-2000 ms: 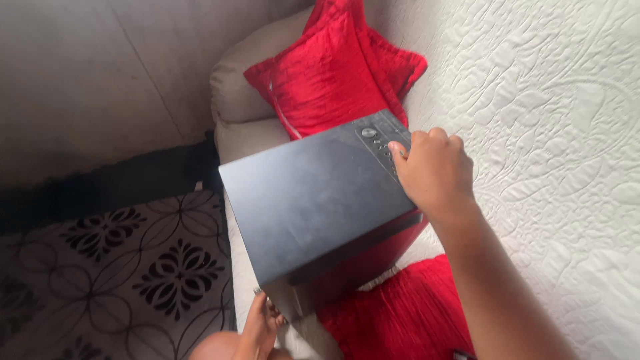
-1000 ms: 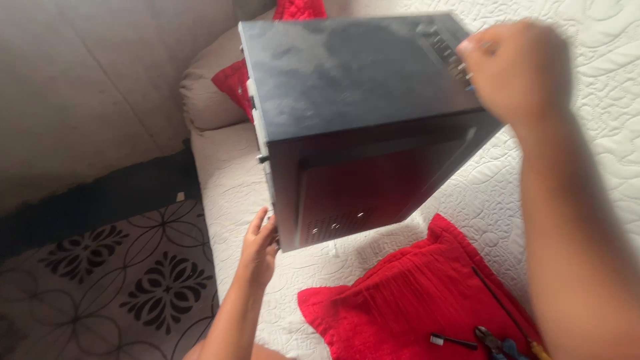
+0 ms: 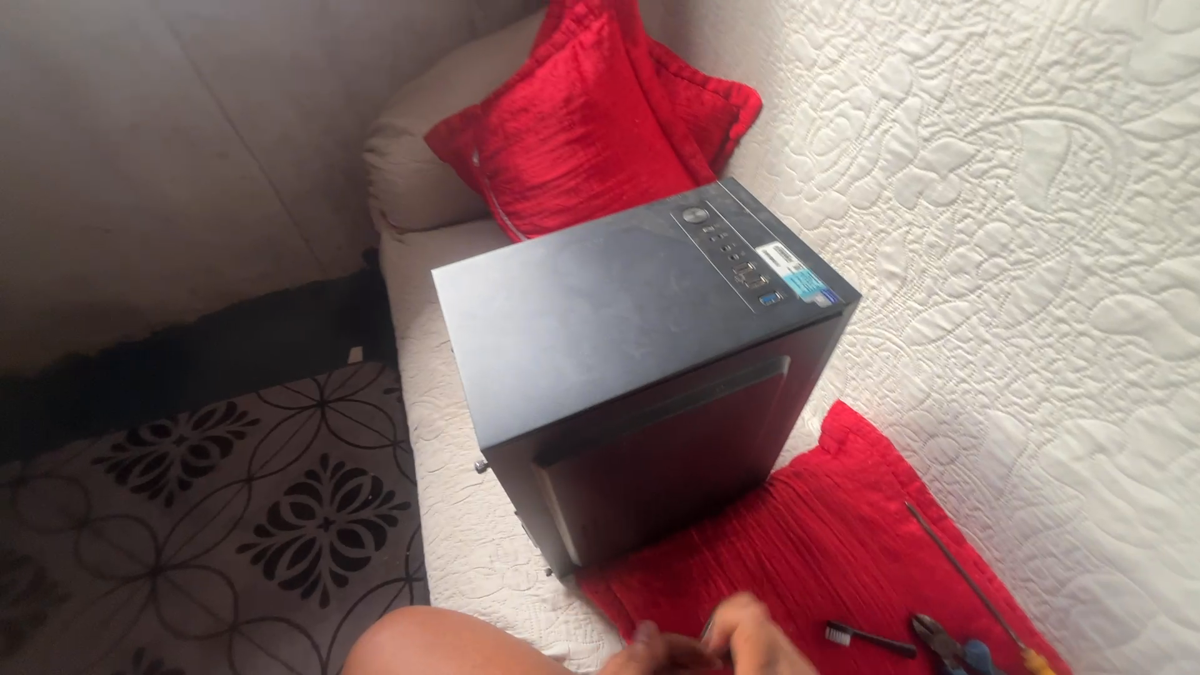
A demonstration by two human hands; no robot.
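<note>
A black desktop computer case (image 3: 600,319) stands upright on the quilted couch cover, its top panel with buttons and ports facing up. Below its near side, at the bottom edge of the view, my left hand (image 3: 656,652) and my right hand (image 3: 755,642) are close together over a red cushion (image 3: 797,534). Their fingers are bent and partly cut off, and whether something small is between them cannot be told. To the right of my hands a small black brush (image 3: 870,639), pliers with blue handles (image 3: 947,647) and a long screwdriver with a yellow handle (image 3: 970,581) lie on the cushion.
More red cushions (image 3: 591,122) lean behind the case at the couch's far end, against a beige armrest (image 3: 422,150). The white quilted backrest (image 3: 1012,234) rises on the right. On the left is a floor with a dark floral pattern (image 3: 323,530). My bare knee (image 3: 450,647) shows at the bottom.
The case, held up and tilted by both hands a second ago, now stands on the couch. Both hands have let go of it and come together near the bottom edge.
</note>
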